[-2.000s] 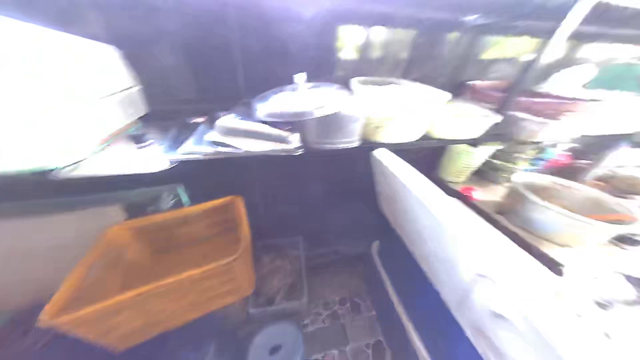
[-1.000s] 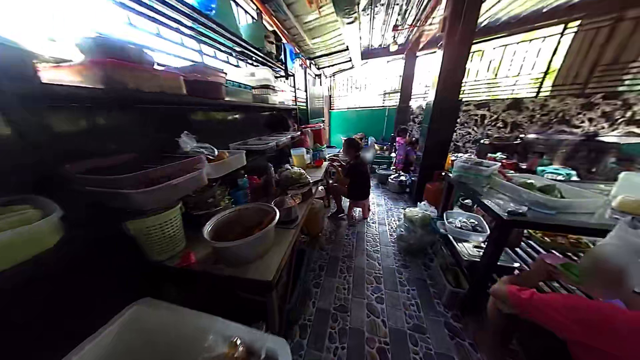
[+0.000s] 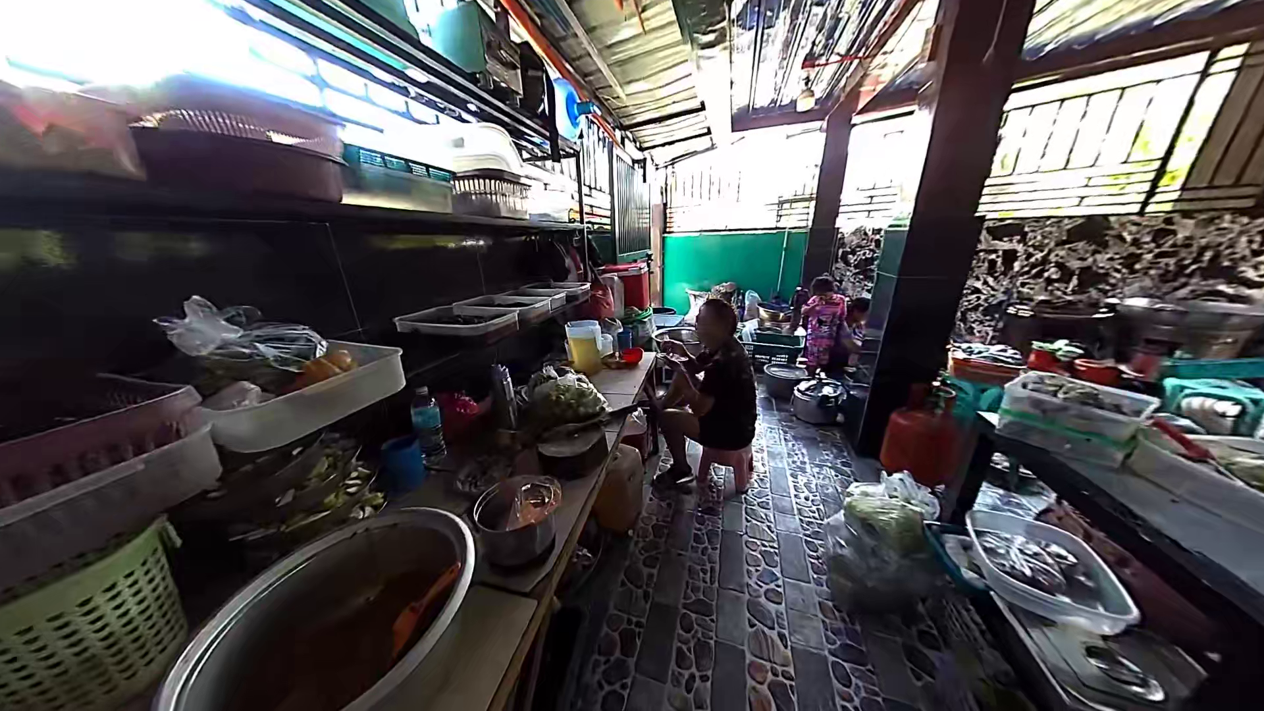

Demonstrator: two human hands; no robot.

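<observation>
Neither my left hand nor my right hand shows in the head view. Closest to me, at the lower left, a large metal basin (image 3: 331, 617) holds reddish-brown contents and an orange utensil. Beside it on the low counter stands a smaller metal pot (image 3: 515, 518) with something orange inside. A round dark block or pot (image 3: 573, 449) sits behind that pot, near a plastic bag of greens (image 3: 563, 398). A blue cup (image 3: 402, 464) and a clear bottle (image 3: 428, 425) stand against the dark tiled wall. Further along is a pitcher of yellow liquid (image 3: 584, 348).
A person (image 3: 726, 385) sits on a pink stool (image 3: 726, 466) beside the counter; others are farther back. The stone-patterned walkway (image 3: 741, 612) runs ahead. A filled plastic bag (image 3: 879, 538), a red-orange gas cylinder (image 3: 918, 434) and a dark table (image 3: 1136, 513) with tubs line the right.
The view has swung from the shelf and orange crate to the walkway and moved forward along the counter. The person in red at the right a second ago is out of view.
</observation>
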